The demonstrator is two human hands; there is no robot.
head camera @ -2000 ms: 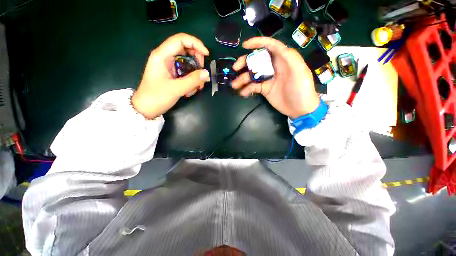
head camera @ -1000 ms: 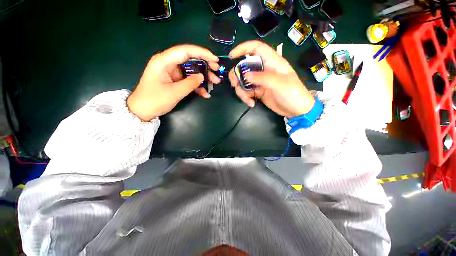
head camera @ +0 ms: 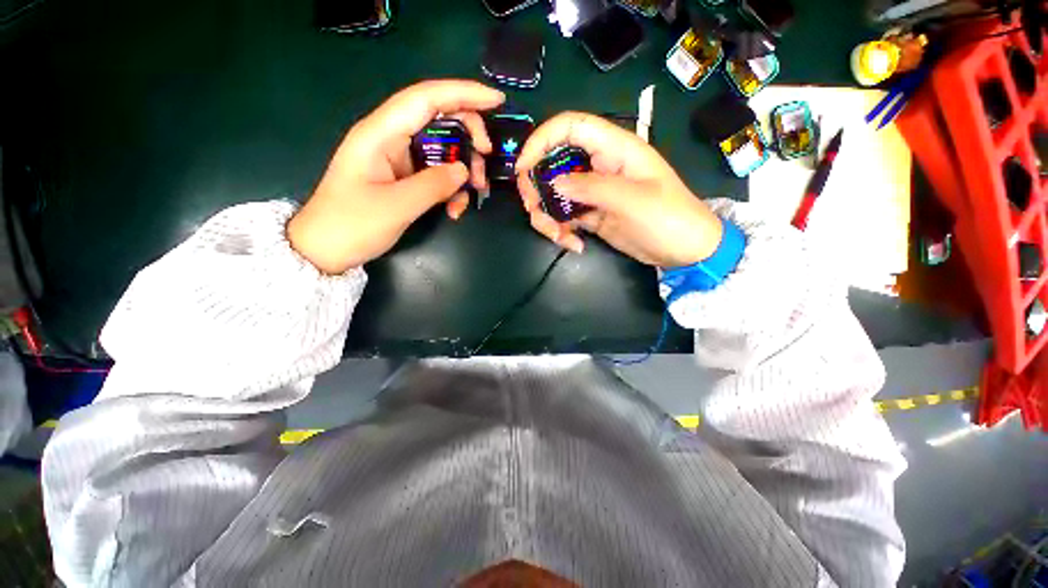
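Note:
My left hand [head camera: 385, 178] holds a smartwatch unit [head camera: 441, 146] with its thumb on the lower part of the screen, which shows text lines and a red block on black. My right hand [head camera: 632, 190] holds a second smartwatch unit [head camera: 562, 184], thumb on its dark screen with coloured text. Between the hands a third dark unit [head camera: 509, 144] lies on the mat with a small blue mark lit. A thin black cable [head camera: 531, 301] runs from under my right hand to the bench edge.
Dark watches [head camera: 514, 55] and opened housings [head camera: 694, 57] lie at the far side. Right are a paper sheet [head camera: 879, 172], a red and black marker pen [head camera: 818, 180], a yellow bottle [head camera: 877, 61] and a red tray [head camera: 963, 184]. A pale strip [head camera: 646, 113] is beyond my right hand.
The screen in my right hand has gone from white to dark with text. The screen in my left hand now shows red. My right hand has closed in towards the left, thumb onto the screen.

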